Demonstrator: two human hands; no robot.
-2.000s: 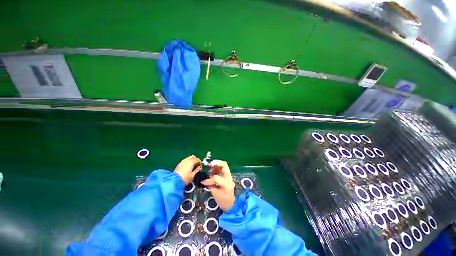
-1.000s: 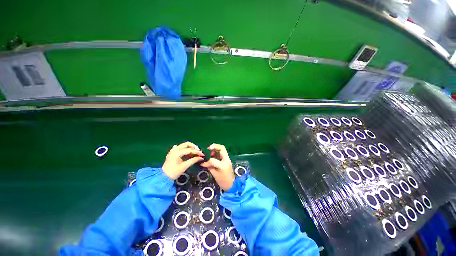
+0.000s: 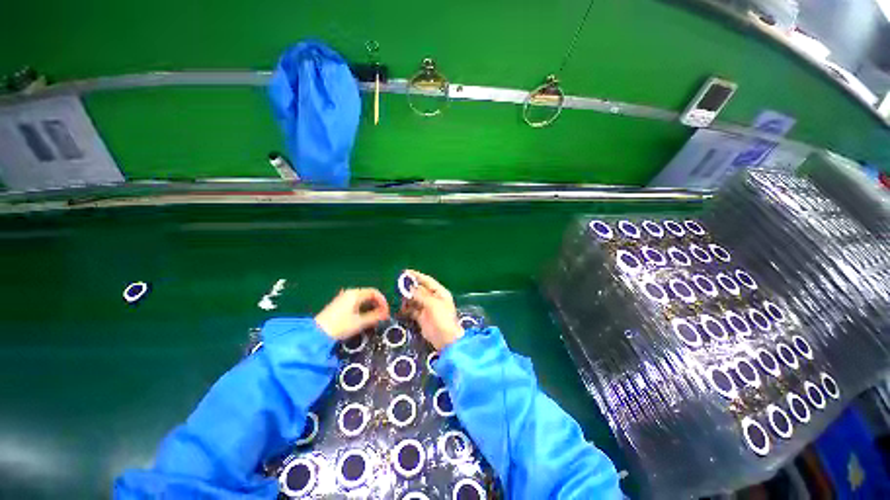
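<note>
My right hand holds a round module upright by its edge, its white ring showing, above the far edge of the blister tray. My left hand is just left of it, thumb and fingertips close together; whether they pinch something small I cannot tell. The clear blister tray lies under my hands and forearms with rows of white-ringed modules in it. Both my arms are in blue sleeves that cover parts of the tray.
A single module lies on the green surface at left. White scraps lie left of my hands. Stacked blister trays stand at right, modules in the top one. A blue cloth and wire loops hang on the rail behind.
The module between my hands is now in my right hand with its ring face visible. My hands have moved apart slightly. White scraps now show on the green surface. The camera view has shifted.
</note>
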